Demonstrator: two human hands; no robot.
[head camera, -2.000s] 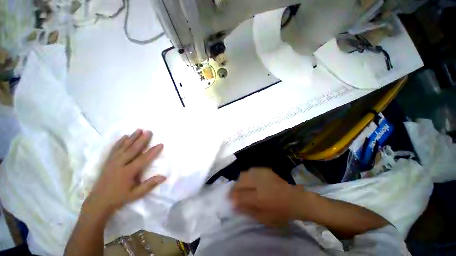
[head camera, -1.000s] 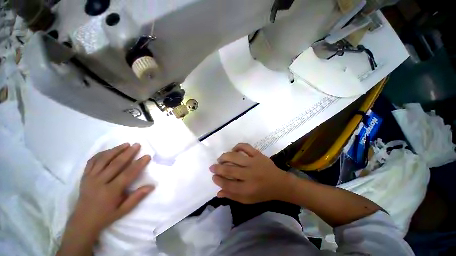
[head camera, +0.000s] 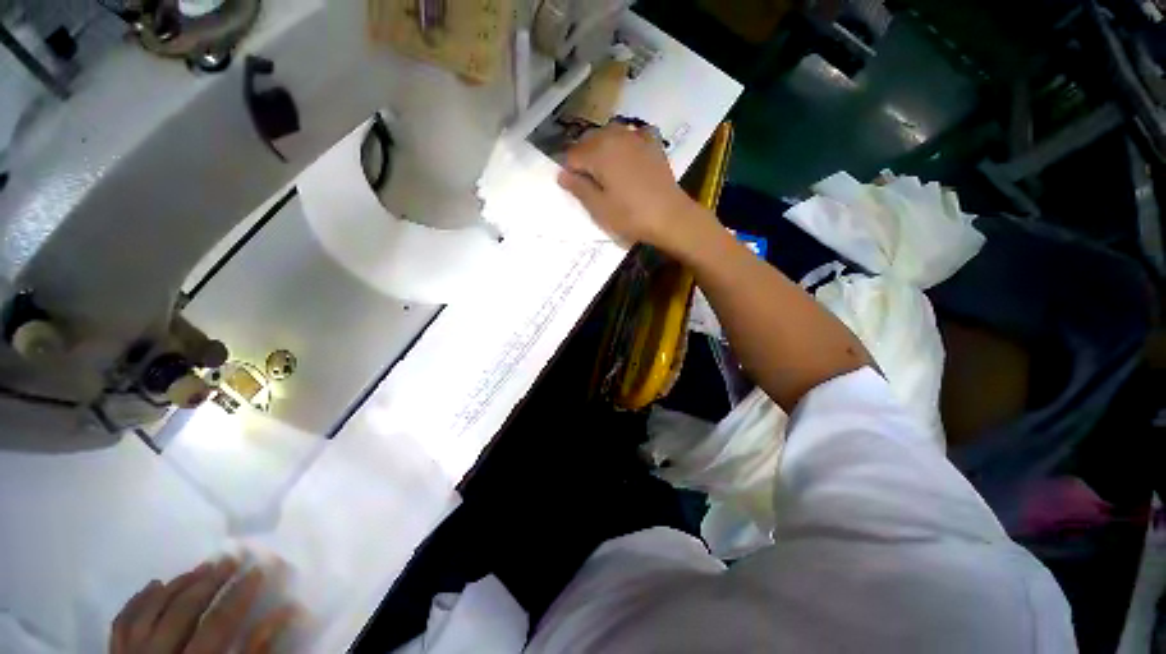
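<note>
The white garment piece (head camera: 371, 498) lies on the machine bed from the presser foot (head camera: 192, 387) to the lower left. My left hand (head camera: 211, 613) rests on this cloth, fingers slightly apart, blurred and partly cut off by the bottom edge. My right hand (head camera: 627, 182) is at the right part of the table, beside the machine pillar. Its curled fingers are on the edge of a white flat piece (head camera: 531, 205) and appear to grip it; the fingertips are partly hidden.
The machine arm (head camera: 128, 166) spans the upper left. A curved white card (head camera: 371, 249) lies around the pillar. A printed scale (head camera: 524, 339) runs along the front table edge. A yellow-edged tray (head camera: 665, 339) and a white cloth bundle (head camera: 895, 319) are below, right of the table.
The view has swung right. My right hand has left the cloth near the front edge and reached right to the white flat piece. My left hand is still on the cloth.
</note>
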